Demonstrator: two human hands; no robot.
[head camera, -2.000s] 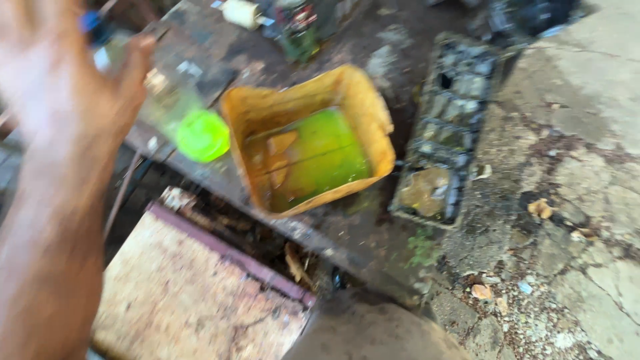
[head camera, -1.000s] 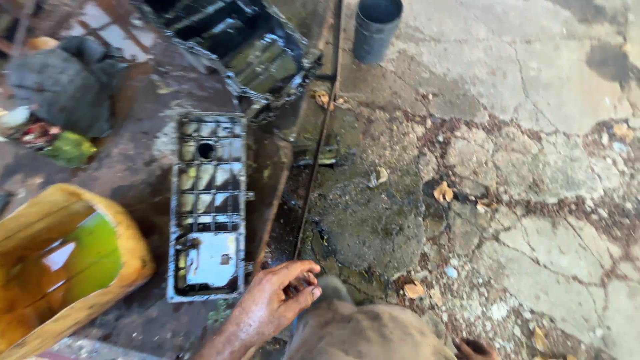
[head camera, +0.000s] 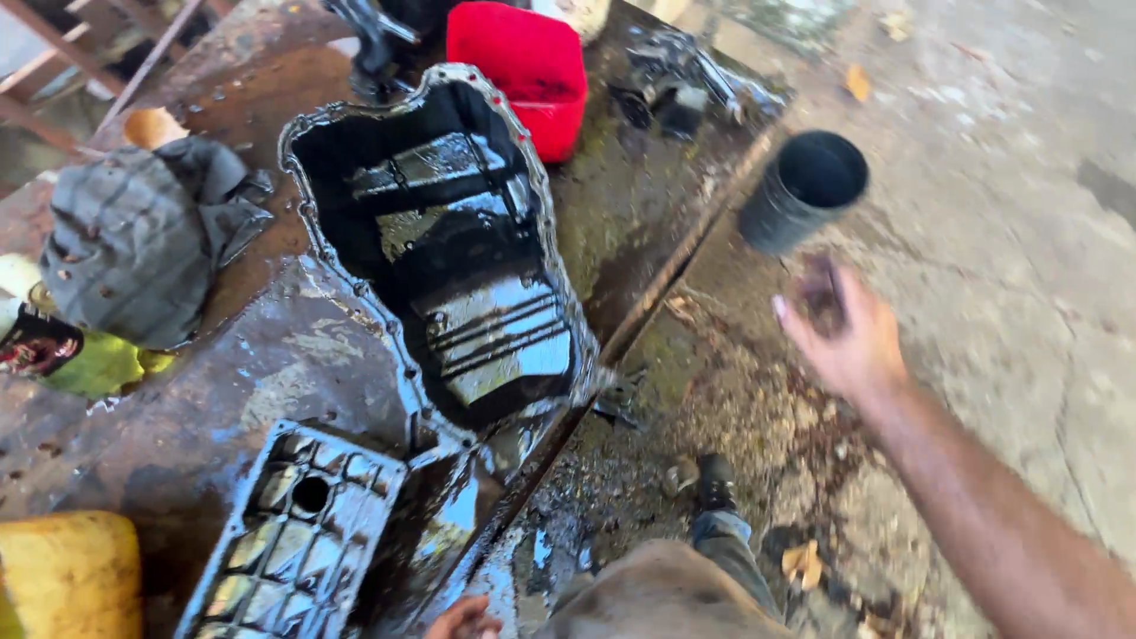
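Observation:
My right hand (head camera: 843, 328) is raised over the concrete beside the table, its fingers curled apart and nothing seen in them; a dark cylindrical container (head camera: 803, 191) stands just beyond its fingertips. At the bottom edge only the fingers of my left hand (head camera: 463, 619) show, near the table's edge. An oily engine oil pan (head camera: 497, 328) lies on the table with its hollow side up. Below and left of it lies a ribbed metal cover (head camera: 306, 541) with a round hole, wet with oil.
A yellow plastic container (head camera: 71, 577) sits at lower left, a dark crumpled cloth (head camera: 133, 240) above it. Behind the oil pan are a red container (head camera: 524, 75) and oily metal parts (head camera: 679, 84). The table's edge (head camera: 657, 297) runs diagonally beside cracked concrete (head camera: 1003, 257).
The view has shifted to show the whole oil pan. My right hand now reaches out near the dark container; my left hand, earlier over the table's edge, has dropped to the bottom of the view.

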